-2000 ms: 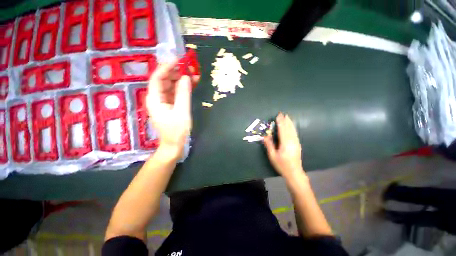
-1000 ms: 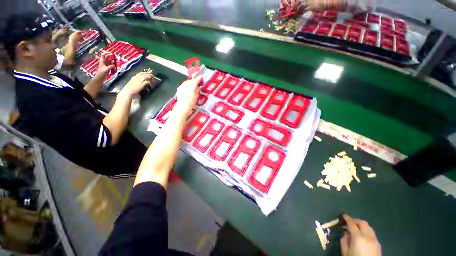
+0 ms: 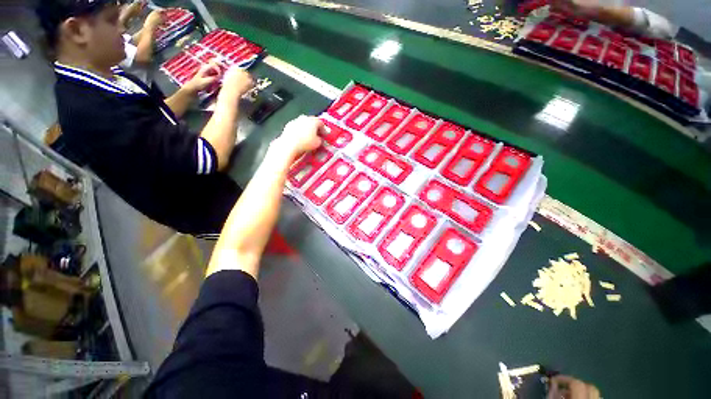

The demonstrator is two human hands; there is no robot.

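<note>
Red housings [image 3: 443, 265] lie in the pockets of the translucent tray [image 3: 487, 273], in two rows with a sideways row between them. My left hand [image 3: 302, 134] is at the tray's far left end, its fingers closed on the end of a sideways red housing [image 3: 335, 135] that lies low at its pocket. My right hand [image 3: 573, 388] is cut off by the bottom edge; whether it holds anything is hidden. Beside it lie a few pale strips [image 3: 508, 380] and small dark pieces [image 3: 538, 382]. A heap of pale strips [image 3: 561, 285] lies right of the tray.
A green conveyor belt [image 3: 468, 93] runs behind the bench, past a pale edge strip [image 3: 600, 240]. A dark device [image 3: 686, 292] is at the right. A person [image 3: 125, 148] works on the left beside another tray [image 3: 226, 48]. Another person's arm [image 3: 616, 14] is over a tray across the belt.
My left hand has lowered the red housing from above the tray to its far left end. The view has shifted, and my right hand is now mostly below the picture.
</note>
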